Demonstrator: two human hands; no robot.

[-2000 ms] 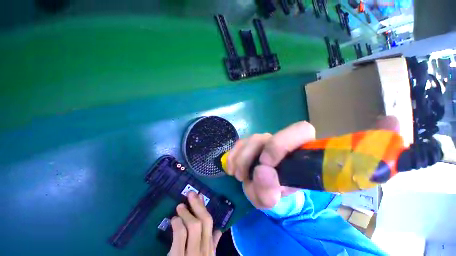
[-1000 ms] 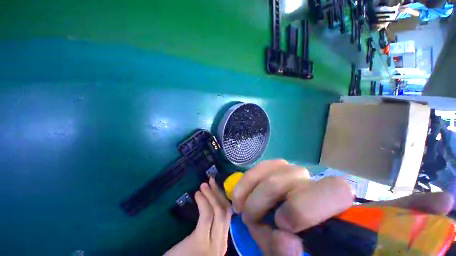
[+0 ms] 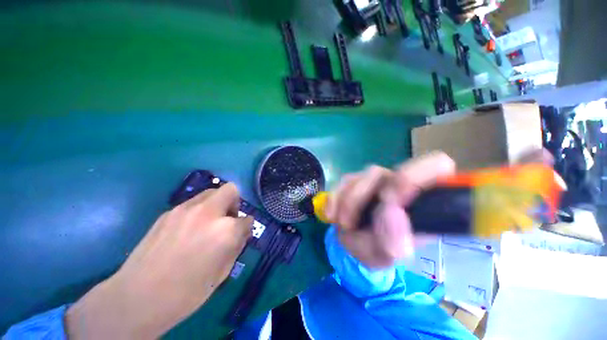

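My left hand (image 3: 170,249) reaches in from the lower left, its curled fingers gripping the body of a black plastic housing (image 3: 269,239) on the green mat and hiding part of it. White-silver plates show beside the fingertips. One housing arm points to the lower left. My right hand (image 3: 379,212), slightly blurred, is closed around a yellow-orange and black electric screwdriver (image 3: 446,207). Its yellow nose points left, with the tip over the right side of the round screw dish (image 3: 293,179). The dish holds dark screws and stands just beyond the housing.
Another black forked housing (image 3: 326,91) lies on the lighter green stripe at the back. More forked housings (image 3: 442,93) lie farther along the bench at the upper right. A brown cardboard box (image 3: 459,141) stands right of the dish, behind the screwdriver. White boxes (image 3: 466,265) are at the lower right.
The screwdriver has moved from the housing up to the dish. My left hand has shifted up and left over the housing, which is now turned, its visible arm nearer the lower right.
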